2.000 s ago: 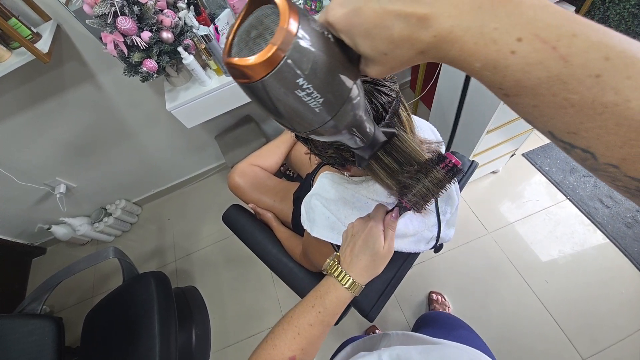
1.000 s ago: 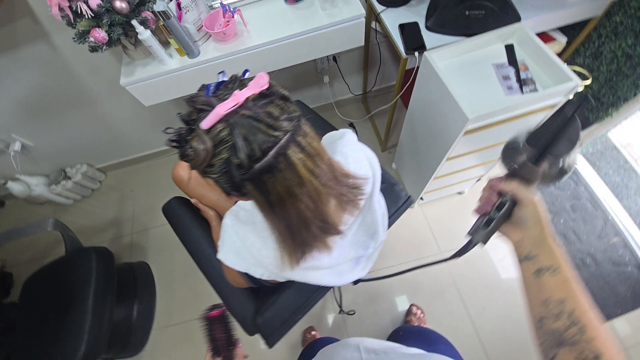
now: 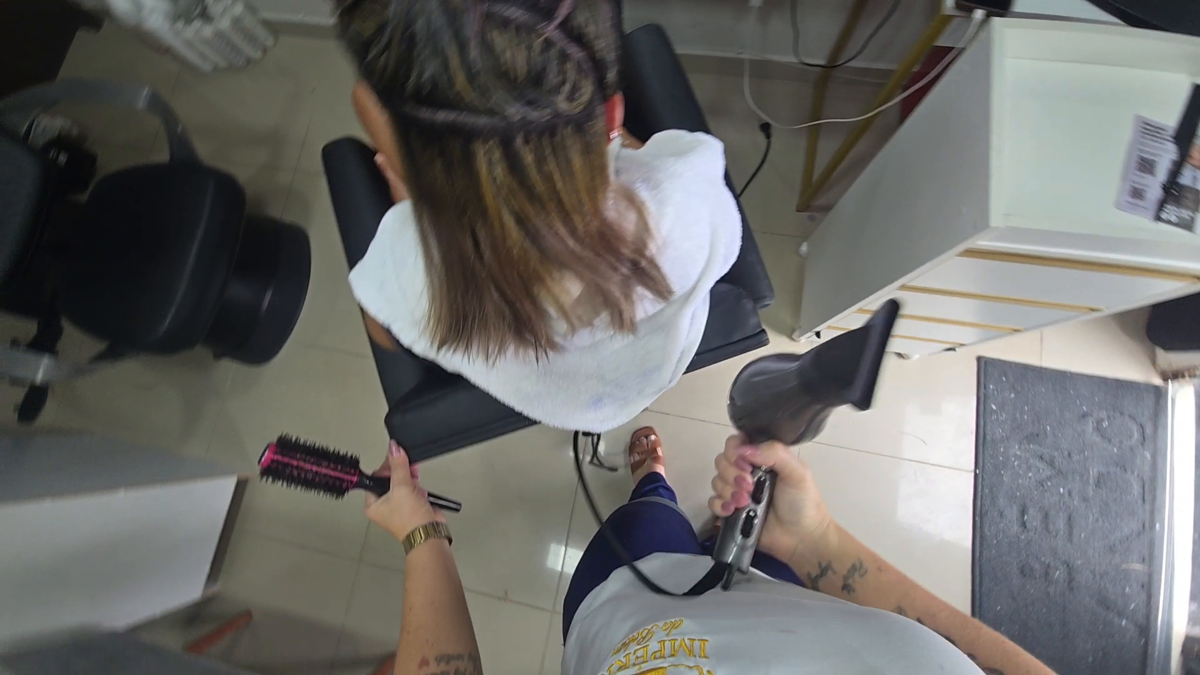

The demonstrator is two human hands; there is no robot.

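Observation:
My left hand grips the handle of a round hairbrush with black bristles and a pink barrel, low beside the black salon chair. In my right hand is a dark hair dryer, its flat nozzle pointing up and right, away from the hair. A person sits in the chair with their back to me. Their straight brown hair hangs loose over a white towel on their shoulders; the upper hair is gathered higher on the head.
A white drawer cabinet stands at the right, with a dark floor mat below it. Another black chair is at the left, above a white-sided counter. The dryer's cord hangs beside my legs.
Two seconds ago the brush and dryer were at the hair; both are now away from it. Since one second ago, the dryer has come in from the far right, closer to my body. The view has shifted.

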